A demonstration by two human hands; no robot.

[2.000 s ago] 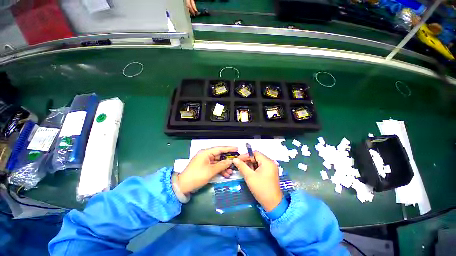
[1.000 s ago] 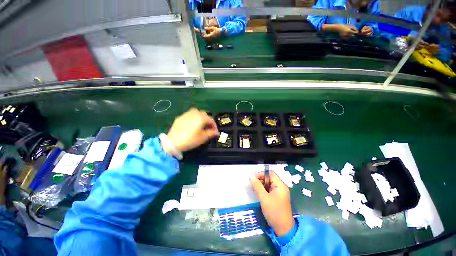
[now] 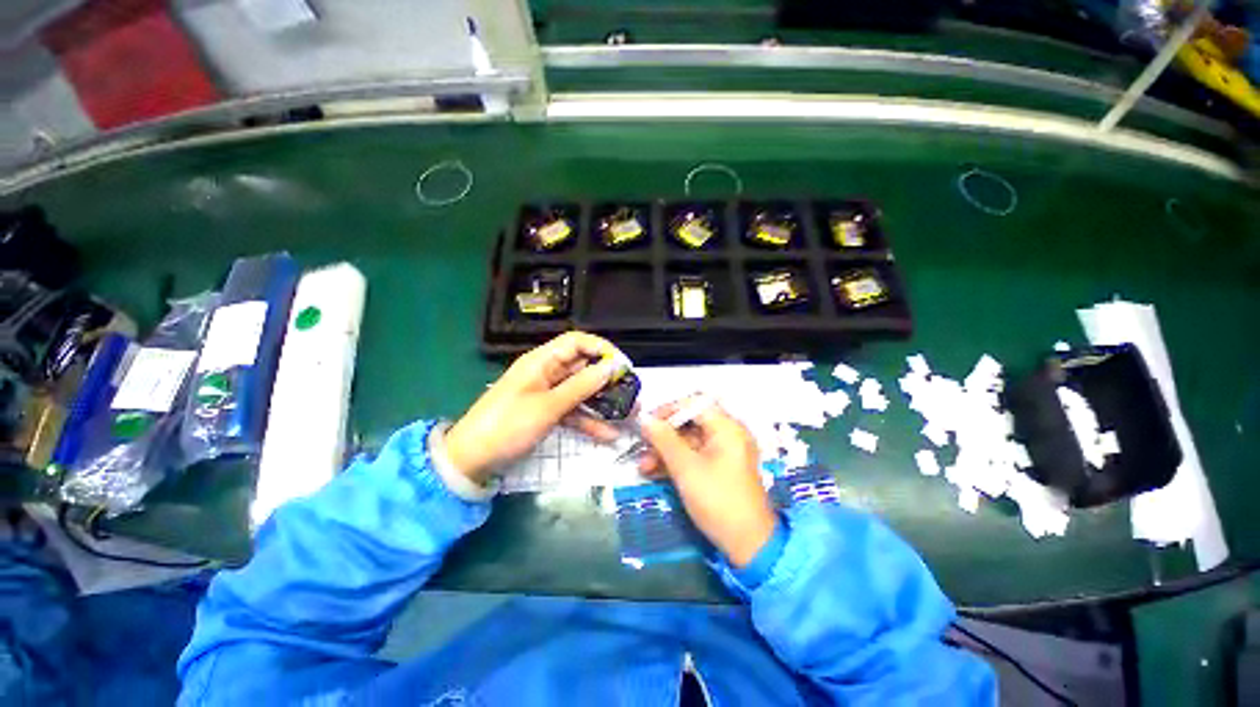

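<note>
My left hand [image 3: 532, 408] holds a black electronic unit [image 3: 612, 395] with a yellow patch, in front of the tray. My right hand [image 3: 712, 470] is just right of the unit, fingertips pinched near its lower edge; a thin tool, likely tweezers, shows only faintly there. The black foam tray [image 3: 622, 336] holds units in its pockets; the second front pocket from the left is empty. A blue carrier sheet [image 3: 652, 522] lies partly under my right hand. White paper [image 3: 553, 463] lies behind and under my hands.
Small white squares [image 3: 974, 442] are heaped at right beside a black bin [image 3: 1105, 428] with white bits inside. A white strip [image 3: 1175, 518] lies under the bin. Bagged packs [image 3: 235, 359] and a long white pack [image 3: 311, 394] lie at left. A metal rail [image 3: 829, 115] runs behind.
My left hand has moved from the tray back to my right hand, now with a unit. The back-left pocket is filled and the second front pocket is empty. The view has tilted down.
</note>
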